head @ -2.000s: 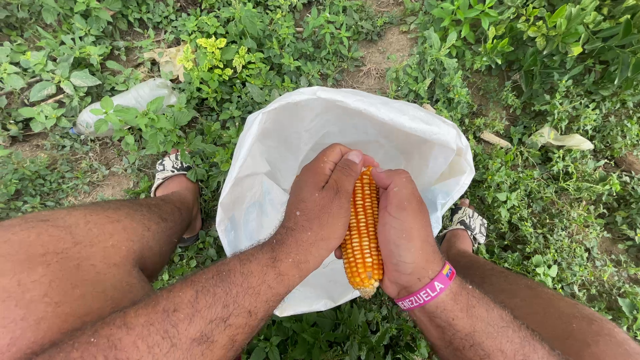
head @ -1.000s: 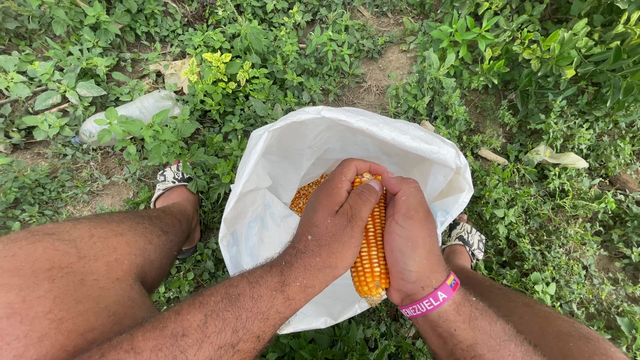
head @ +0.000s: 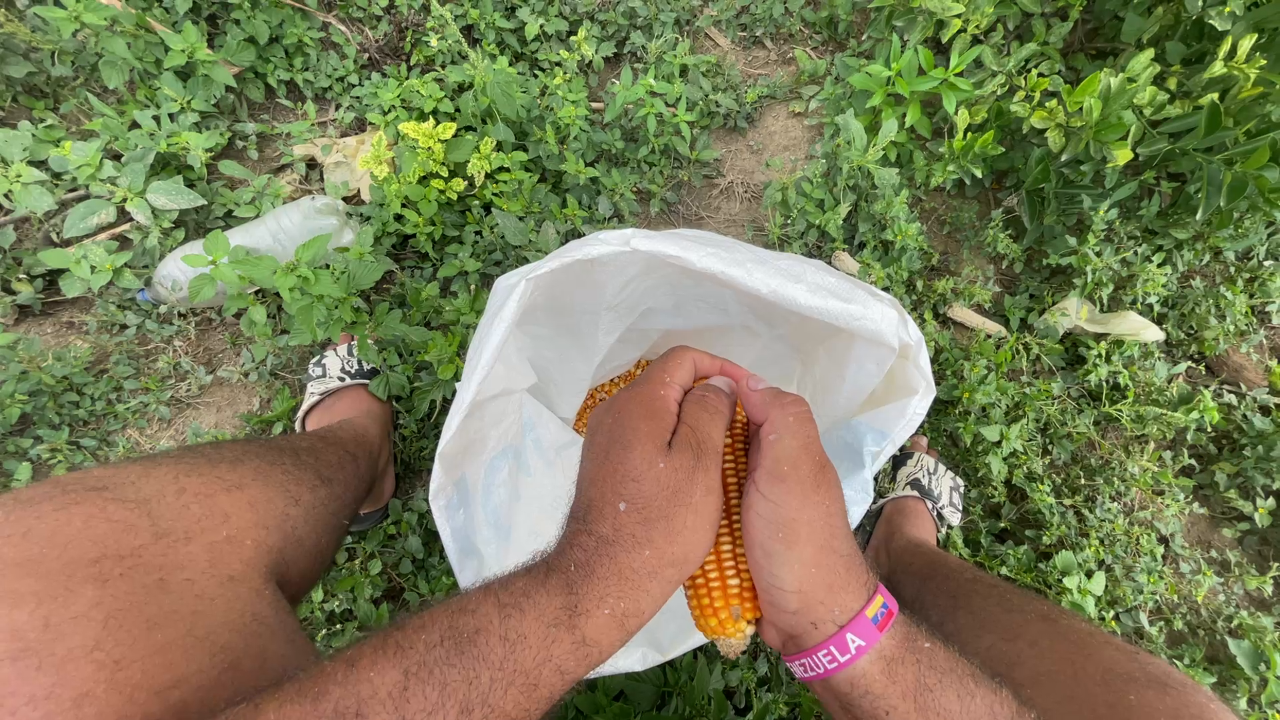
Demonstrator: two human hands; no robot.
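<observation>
An ear of orange corn (head: 727, 575) is held between both hands over the mouth of a white woven sack (head: 520, 480). My left hand (head: 650, 470) grips its left side, with the thumb near the upper end. My right hand (head: 797, 510), with a pink wristband (head: 845, 640) at the wrist, holds its right side; the fingertips of both hands meet at the top. The ear's lower tip points toward me. Loose corn kernels (head: 607, 393) show inside the sack, partly hidden by my left hand.
The sack stands between my feet, which wear patterned sandals (head: 338, 370). Low green weeds surround it. A clear plastic bottle (head: 255, 245) lies at the left. To the right are a bare corn cob (head: 976, 321) and a pale scrap (head: 1105, 320).
The view has shifted somewhat. Kernels inside the sack, not visible two seconds ago, show beside my left hand. Both hands still hold the ear.
</observation>
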